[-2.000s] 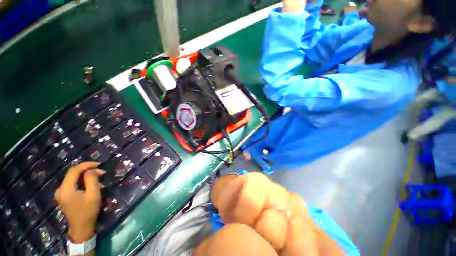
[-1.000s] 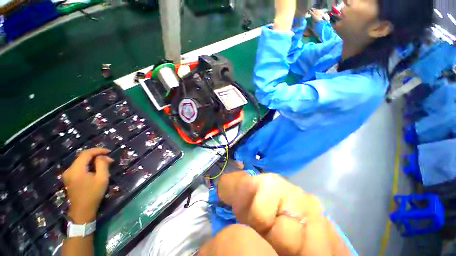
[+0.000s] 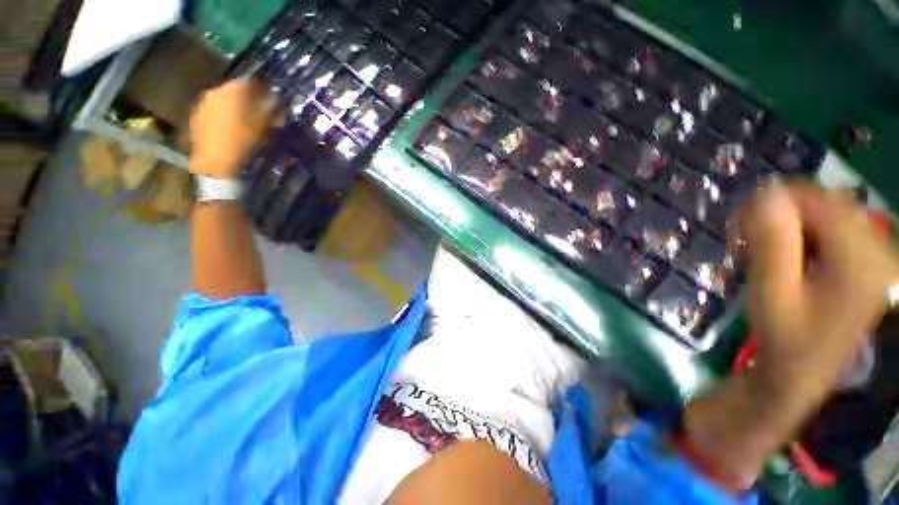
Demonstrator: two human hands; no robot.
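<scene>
A shiny black compartment tray (image 3: pixel 601 163) lies in front of me, with small reddish and silvery parts in its pockets. A second black tray (image 3: pixel 345 99) lies to its left, with bright glare on its pockets. My left hand (image 3: pixel 232 128), with a white wristband, is at the left tray's left edge. It is blurred, and its fingertips are unclear. My right hand (image 3: pixel 818 266) is raised near the right end of the parts tray. Its fingers are bent and blurred, and I cannot tell whether they hold anything.
The green bench edge (image 3: pixel 493 247) runs below the trays. Dark and red equipment is partly hidden behind my right hand and forearm. A brown box (image 3: pixel 168 84) stands beyond my left hand. An open carton (image 3: pixel 59 380) is on the floor at the lower left. A small part (image 3: pixel 853 136) lies on the green surface.
The view has swung left. My left hand has left the parts tray for the left tray's edge. My right hand has moved away from the camera to the tray's right end.
</scene>
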